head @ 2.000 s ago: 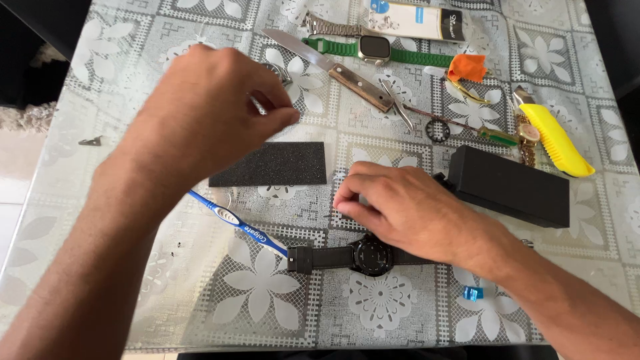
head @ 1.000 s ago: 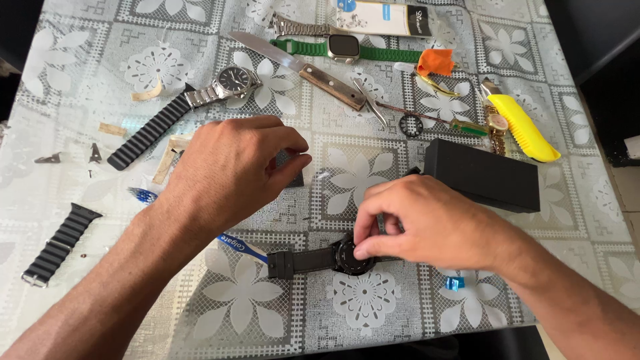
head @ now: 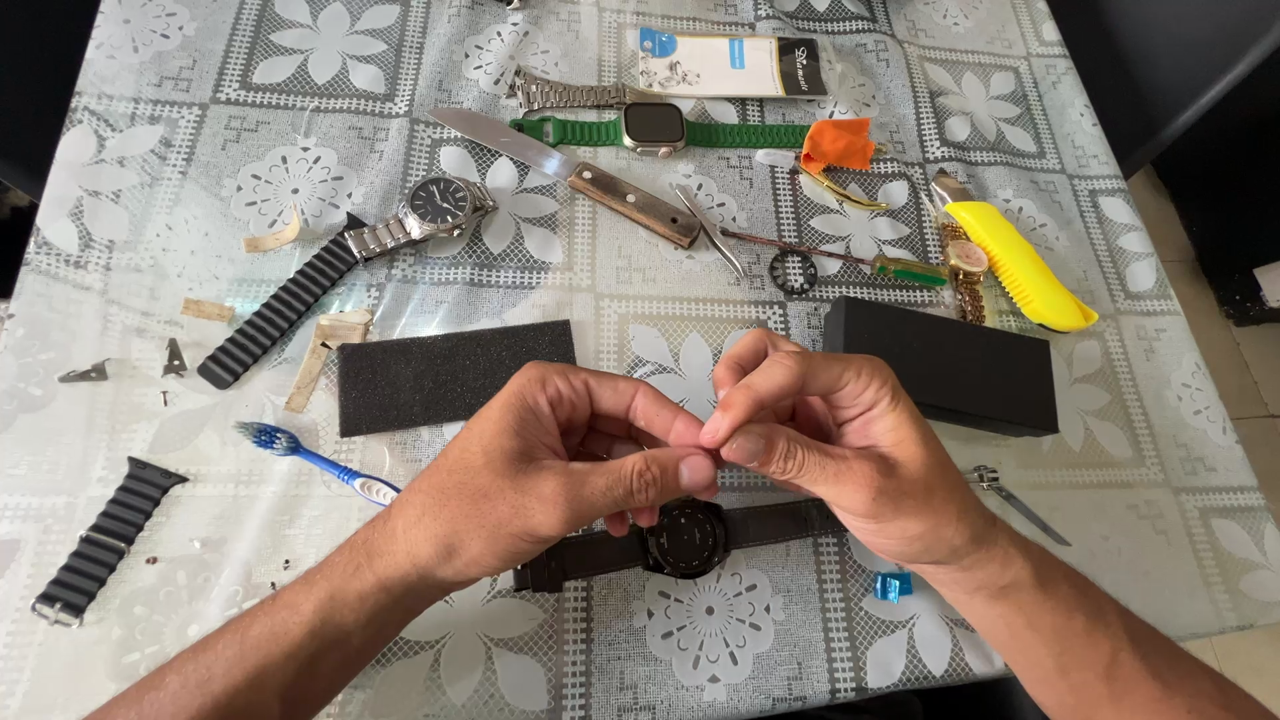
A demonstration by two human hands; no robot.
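Observation:
My left hand [head: 580,460] and my right hand [head: 820,430] meet at the fingertips above a black wristwatch [head: 685,538] with a dark strap. Both thumbs and forefingers are pinched together; whether something tiny sits between them cannot be made out. The watch lies face up, its upper edge partly behind my left fingers. A blue and white toothbrush [head: 325,465] runs under my left wrist. Behind my left hand lies a black foam pad [head: 450,375]. A black box [head: 945,365] stands just behind my right hand. A small blue piece [head: 892,586] lies below my right wrist.
Farther back lie a wooden-handled knife [head: 630,200], a green-banded smartwatch [head: 653,128], tweezers [head: 712,235], a green-handled screwdriver [head: 910,270] and a yellow utility knife [head: 1020,265]. At left are a steel watch [head: 440,203], a black ridged strap piece [head: 108,540] and tiny screws [head: 285,563].
My left hand has moved right and my right hand has come off the black watch, so their fingertips now meet above it. The foam pad shows more fully than one second ago.

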